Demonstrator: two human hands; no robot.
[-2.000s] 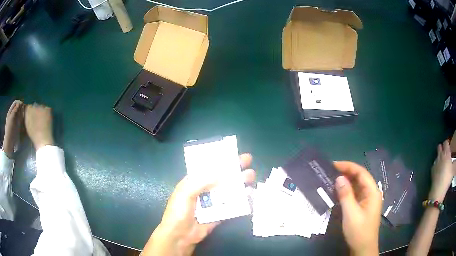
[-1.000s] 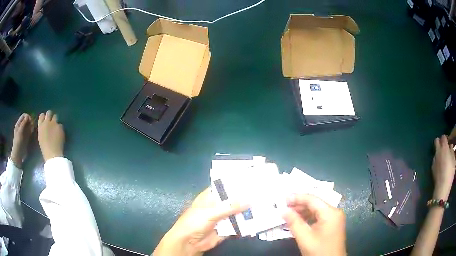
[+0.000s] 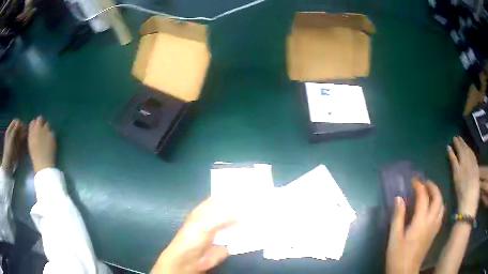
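Note:
My left hand (image 3: 195, 238) holds a stack of white leaflets and cards (image 3: 241, 198) with a dark edge showing at the top. More white leaflets (image 3: 315, 214) lie on the table just right of it. My right hand (image 3: 420, 219) is over the dark cards (image 3: 396, 182) at the right, blurred, with fingers on or just above them; whether it grips one cannot be told. An open box (image 3: 150, 120) at the left holds a black device. Another open box (image 3: 340, 128) at the right has a white leaflet over its contents.
Another person's hands and white sleeves (image 3: 64, 214) rest at the left. A person's hand with a bead bracelet (image 3: 465, 176) is at the right, near a partly visible box (image 3: 479, 120). A white cable (image 3: 235, 10) crosses the far table. Dark boxes with white labels (image 3: 457, 37) stand far right.
My right hand has moved right, from the white papers to the dark cards. My left hand still holds its stack, now shifted slightly left. A box has come into view at the right edge.

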